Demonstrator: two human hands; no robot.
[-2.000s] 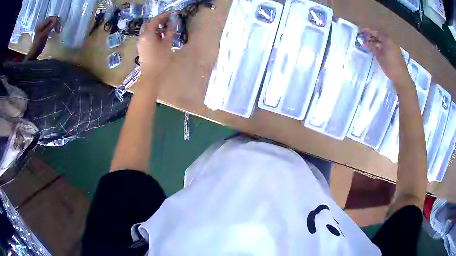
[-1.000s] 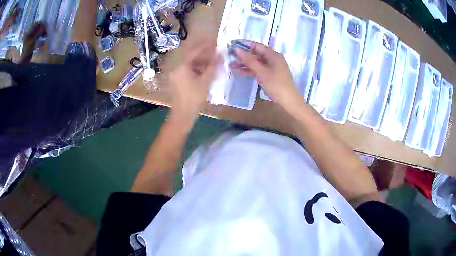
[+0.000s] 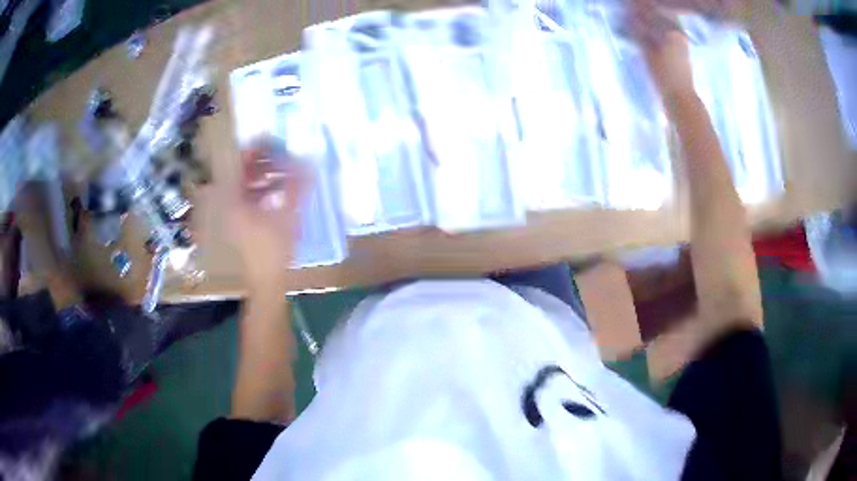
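Note:
Long translucent white trays [image 3: 376, 141] lie side by side across the bench, overlapping in places, with small pockets at their far ends. My left hand [image 3: 268, 202] is blurred over the leftmost tray [image 3: 319, 221], its fingers closed around a small shiny bagged part [image 3: 271, 180]. My right hand [image 3: 658, 28] is at the top edge over the far ends of the right-hand trays; it is blurred and I cannot tell whether it holds anything. A small dark part shows in the leftmost tray's far pocket.
A pile of black cables and shiny small bags [image 3: 155, 188] lies on the brown bench [image 3: 423, 249] to the left, with long clear-bagged parts across it. Another person's arm [image 3: 47, 244] is at the far left. Something red [image 3: 785, 247] shows below the bench at the right.
The view has turned, so the tray row appears further left. My hands, close together a second ago, are now far apart: left over the leftmost tray, right over the right-hand trays.

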